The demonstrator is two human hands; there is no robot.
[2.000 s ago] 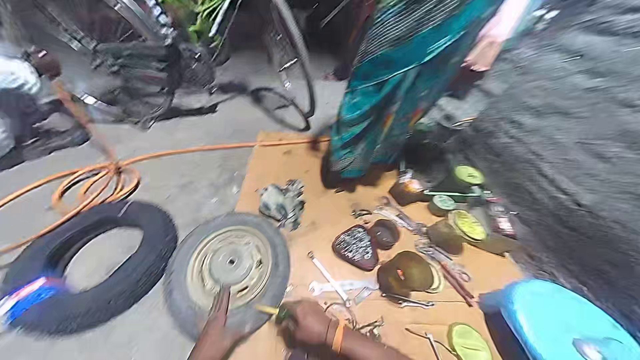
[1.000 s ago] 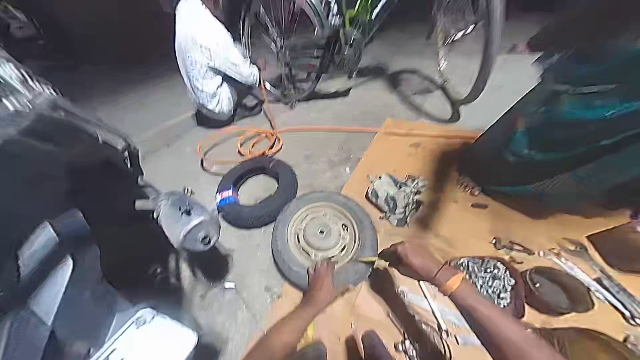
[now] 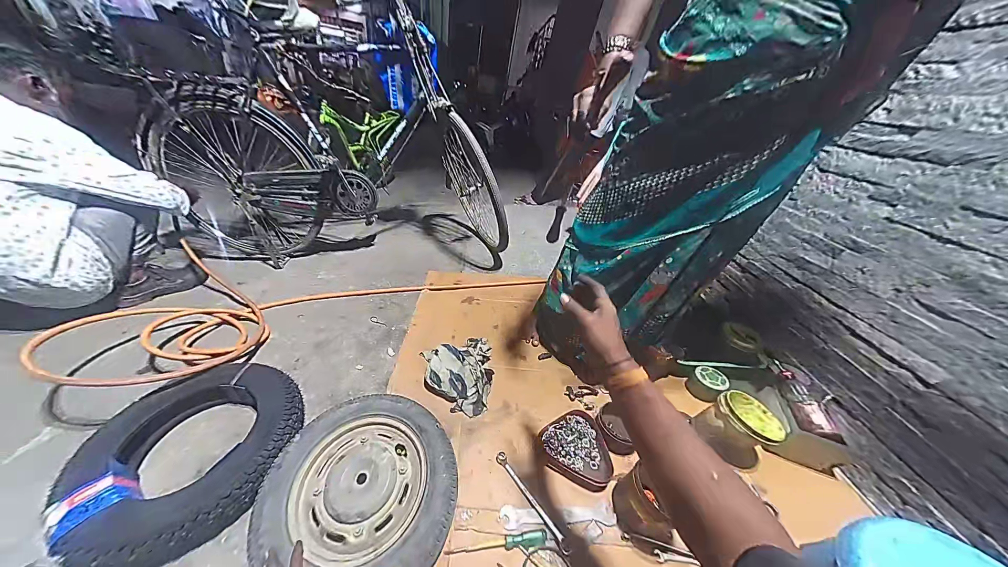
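My right hand [image 3: 594,323] reaches over the cardboard sheet [image 3: 512,331], fingers apart and holding nothing visible, in front of a standing person's teal patterned cloth. Only a fingertip of my left hand [image 3: 297,554] shows at the bottom edge, over the tyre of a wheel with a beige metal rim [image 3: 361,480]. Left of the wheel lies a loose black tyre [image 3: 268,429] with a blue and red band. Below my right arm are a tray of small metal parts [image 3: 575,449], a combination wrench [image 3: 531,496] and a green-handled screwdriver [image 3: 524,541].
A crumpled cloth [image 3: 461,376] lies on the cardboard. Tubs, including one with a yellow lid [image 3: 754,417], stand right of my forearm. An orange hose [image 3: 205,315] coils near a crouching person [image 3: 71,197] beside a bicycle [image 3: 315,150]. A brick wall [image 3: 929,205] borders the right.
My right hand has left the wheel's edge and moved forward beside the teal cloth; the yellow item seen in it earlier is no longer there. My left hand has mostly dropped out of view.
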